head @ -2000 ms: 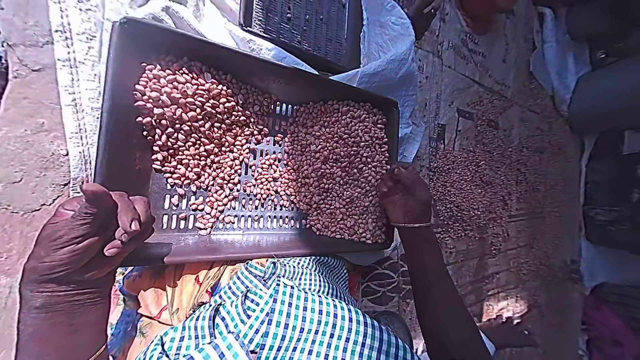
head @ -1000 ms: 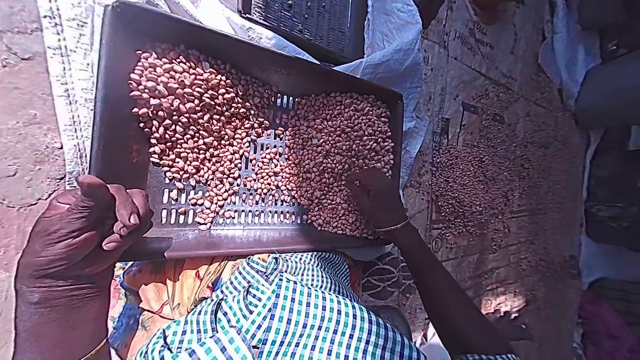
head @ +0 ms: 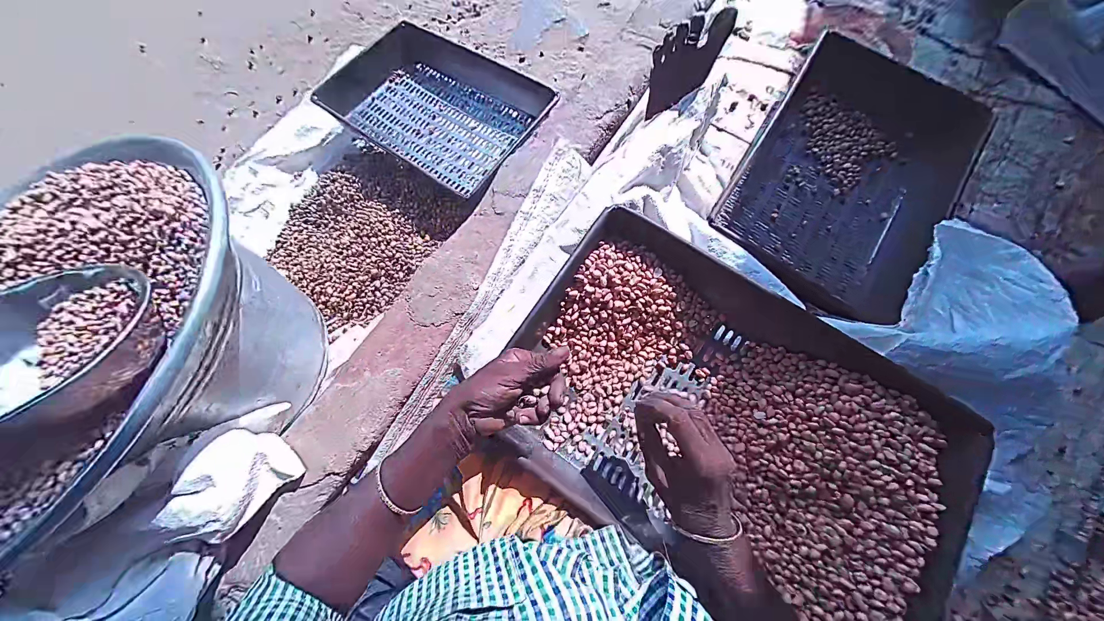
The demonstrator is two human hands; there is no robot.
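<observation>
A dark slotted plastic tray (head: 970, 431) lies across my lap, with shelled peanuts (head: 819, 466) in two heaps and bare slots between them. My left hand (head: 513, 392) is over the tray's near left edge, fingers curled around several peanuts, thumb and forefinger extended towards the left heap. To its right, my right hand (head: 690, 457) hangs over the slots between the heaps, fingers bent down; a few pale peanuts show beside its fingers, and whether it holds any is hidden.
A large metal tub (head: 276, 319) of peanuts, with a metal bowl (head: 82, 371) in it, stands at left. Beyond are a slotted tray (head: 440, 129) over a peanut pile (head: 345, 241), another tray (head: 931, 138) with some peanuts, white sacking (head: 992, 302) and a person's foot (head: 690, 60).
The view has swung left, bringing in the tub. My left hand has left the tray's corner and is further in. My right hand has moved from the right heap to the slots.
</observation>
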